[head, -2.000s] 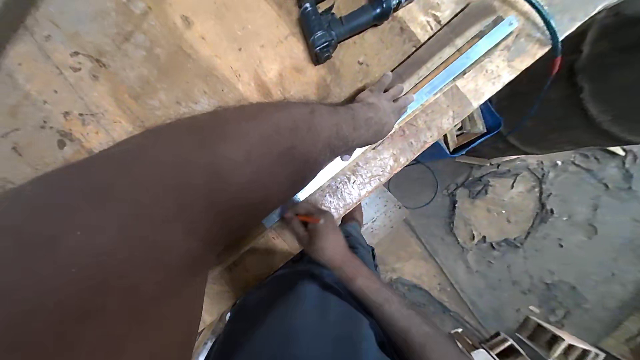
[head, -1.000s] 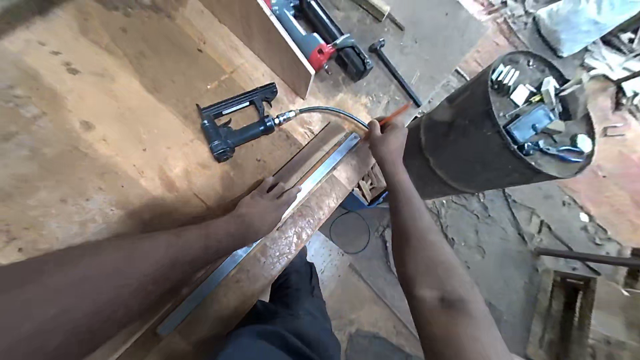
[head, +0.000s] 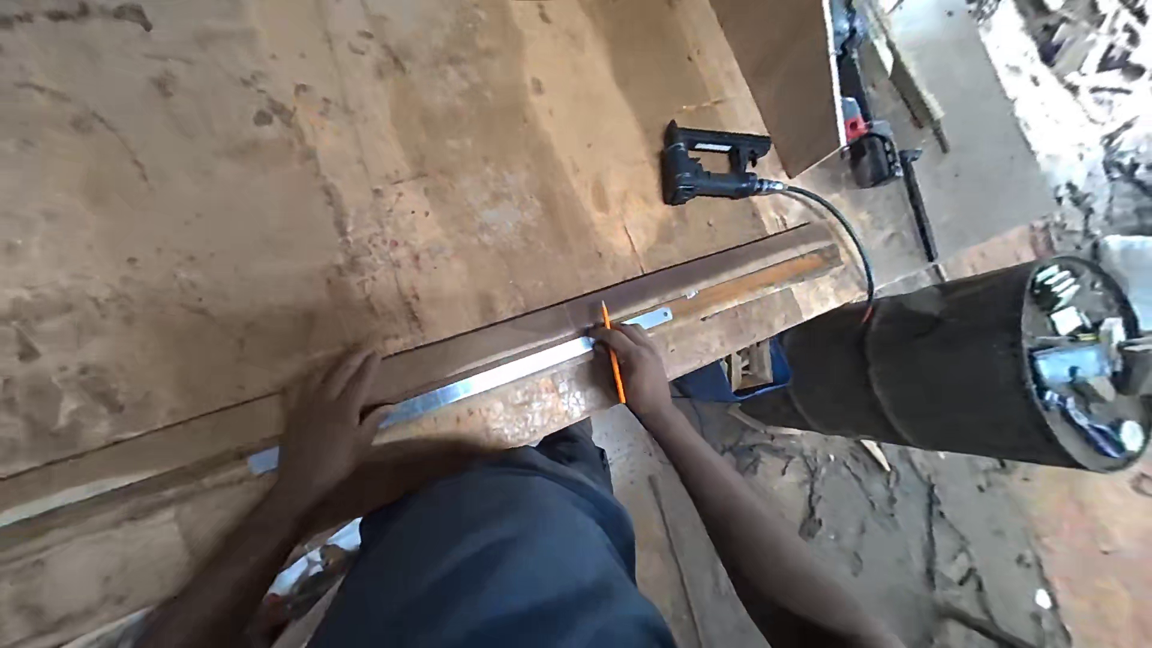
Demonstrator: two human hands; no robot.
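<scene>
A long metal ruler [head: 486,382] lies along wooden strips at the workbench's near edge. My left hand [head: 328,427] presses over its left part, with the ruler's end showing past the wrist side. My right hand [head: 633,364] holds an orange pencil [head: 616,364] and rests on the ruler near its right, holed end. The pencil's tip points away from me, over the brown wooden strip [head: 648,283] behind the ruler. Another length of wood [head: 765,281] extends beyond the ruler's right end.
On the workbench [head: 468,180] lies a black pneumatic stapler [head: 715,164] with its air hose [head: 846,220] running over the edge. Behind it stands a wooden panel [head: 792,72], near a red and black power tool [head: 868,148]. A dark drum [head: 945,360] with small items on top stands at right.
The ruler has shifted left along the wood since one second ago. My right hand has moved from beyond its right end onto the ruler, still with the pencil. The view has swung.
</scene>
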